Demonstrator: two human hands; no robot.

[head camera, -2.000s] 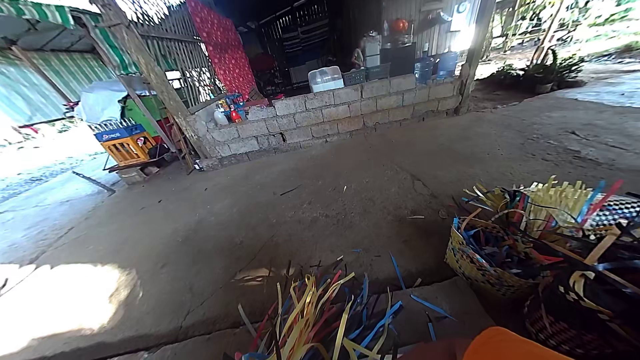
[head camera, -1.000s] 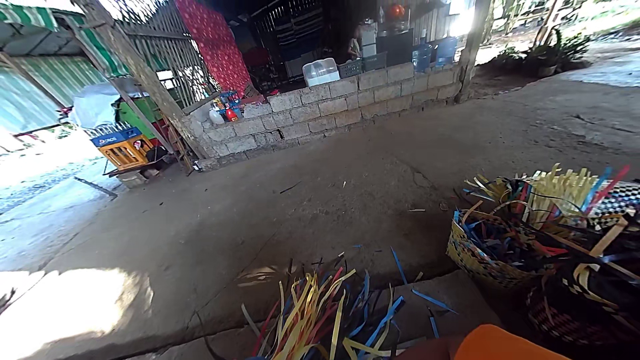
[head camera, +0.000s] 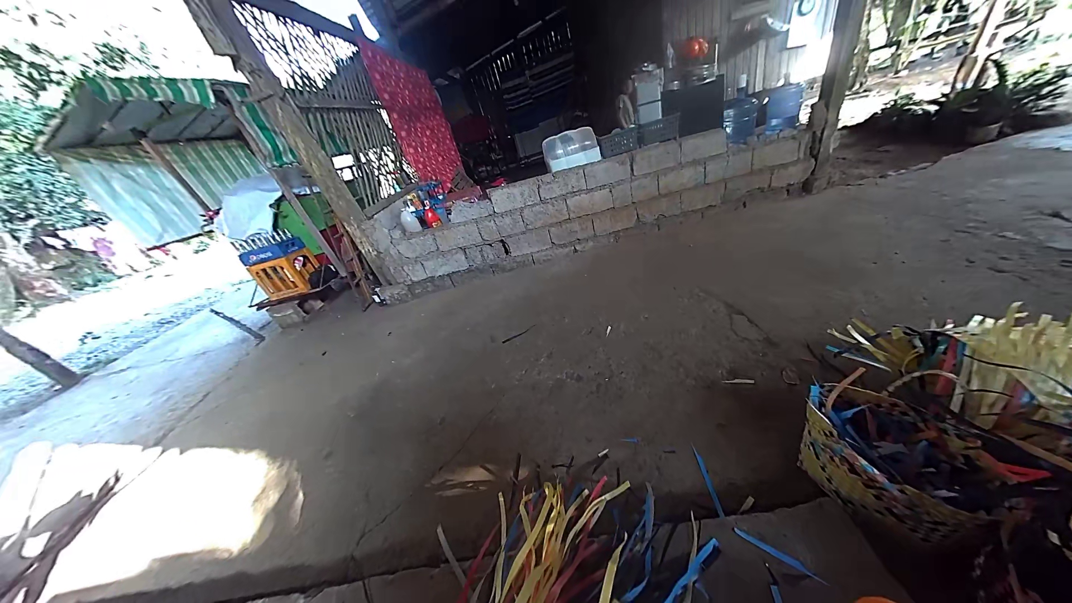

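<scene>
Neither my left hand nor my right hand shows in the head view. At the bottom centre a loose bunch of yellow, red and blue flat strips (head camera: 544, 544) fans upward; its lower part is cut off by the frame edge. Several blue strips (head camera: 775, 553) lie on the concrete to its right. At the right stands a woven basket (head camera: 871, 486) full of dark, blue and red strips. Behind it, upright pale yellow strips (head camera: 1013, 368) stick up beside more coloured ones.
A concrete floor (head camera: 502, 377) reaches a low block wall (head camera: 586, 205) holding a clear plastic box (head camera: 571, 149), crates and blue water jugs (head camera: 783, 109). A wooden post (head camera: 306, 142) and an orange bottle crate (head camera: 280, 275) stand at the left. A step edge crosses the bottom.
The view has shifted, showing more of the left side. The orange object at the bottom right has almost left the frame.
</scene>
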